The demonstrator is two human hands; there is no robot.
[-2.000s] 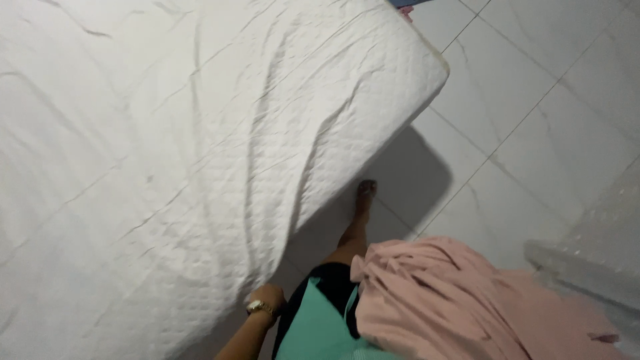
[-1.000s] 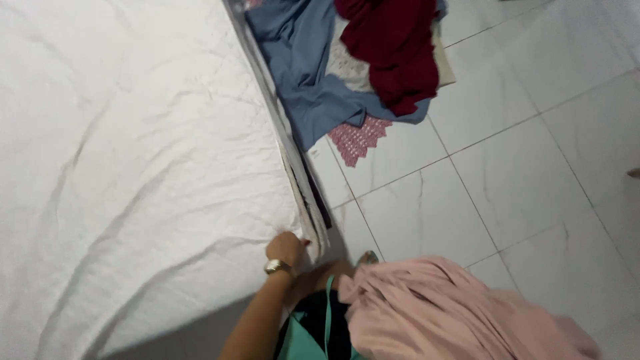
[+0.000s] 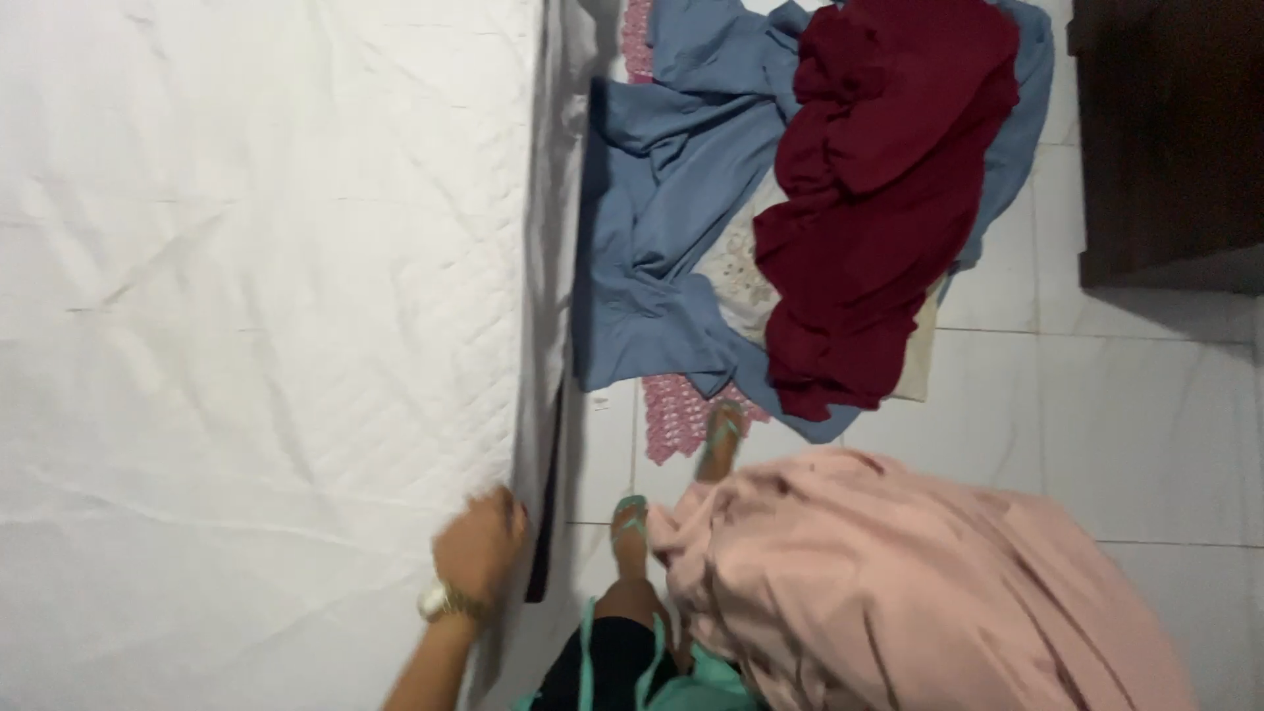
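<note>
My left hand [image 3: 481, 545], a watch on its wrist, is at the near right edge of a mattress [image 3: 296, 296] with a white quilted cover. Its fingers curl over the cover's edge; blur leaves it unclear whether they grip it. A large bundle of pink cloth [image 3: 908, 583] hangs at my right side over the floor. My right hand is hidden, and so is whatever holds up the cloth.
Blue cloth [image 3: 681, 178] and dark red cloth [image 3: 889, 197] lie heaped on the tiled floor [image 3: 1136, 425], over a pink crocheted mat [image 3: 676, 420]. A dark wooden piece of furniture [image 3: 1165, 138] stands at the upper right. My feet, in green flip-flops, are beside the bed.
The view has moved along the bed from its corner to its side, where the heaped cloths lie. My left hand has stayed at the mattress edge, and the pink cloth has come along at my right.
</note>
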